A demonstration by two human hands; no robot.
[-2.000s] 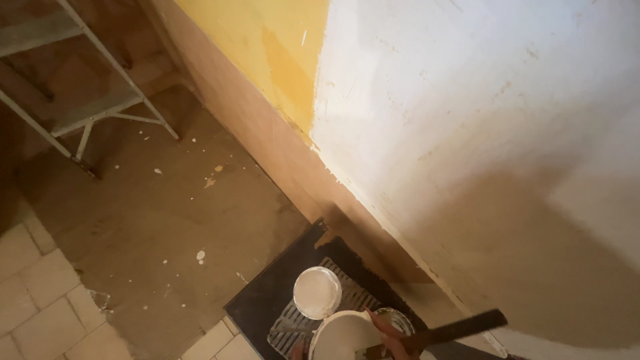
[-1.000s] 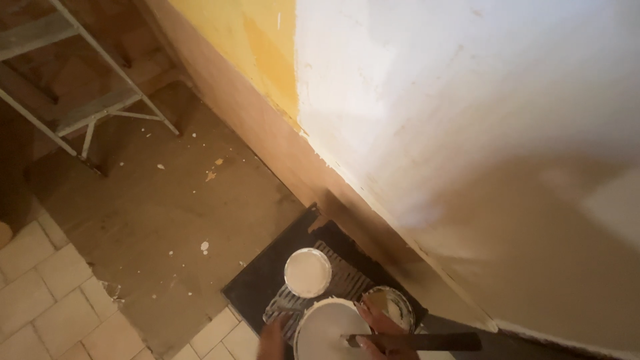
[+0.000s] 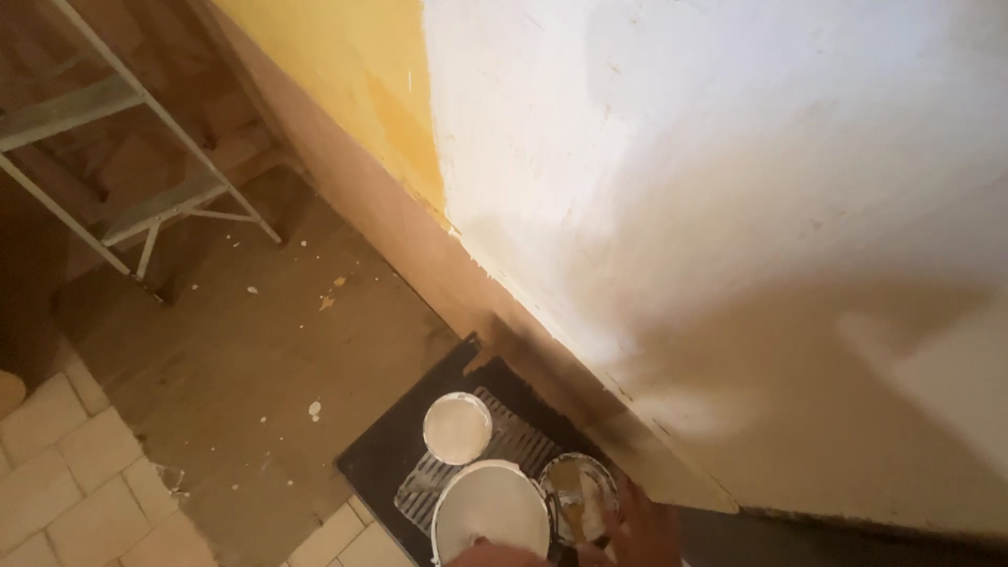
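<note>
A large round bucket (image 3: 492, 508) of pale paint stands at the bottom of the view. My left hand (image 3: 498, 554) is over its near rim, mostly cut off by the frame edge. To the right is a smaller round container (image 3: 605, 482) with paint-smeared walls, and a paintbrush (image 3: 577, 504) rests inside it. My right hand (image 3: 642, 526) is blurred at that container's right side; whether its fingers hold anything is unclear. Beyond the bucket sits a round white lid or small tub (image 3: 457, 428), on or beside a slotted grille (image 3: 516, 429).
Under the containers is a black board or platform (image 3: 378, 449) against the wall's base. The wall is painted white (image 3: 709, 157) and yellow (image 3: 354, 79) above a tan lower band (image 3: 354, 189). A metal stepladder (image 3: 189, 150) stands upper left. A paint-spotted brown sheet (image 3: 260, 378) covers floor tiles (image 3: 47, 441).
My right hand has moved right from the bucket to the smaller container. The dark-handled tool it held over the bucket no longer shows there.
</note>
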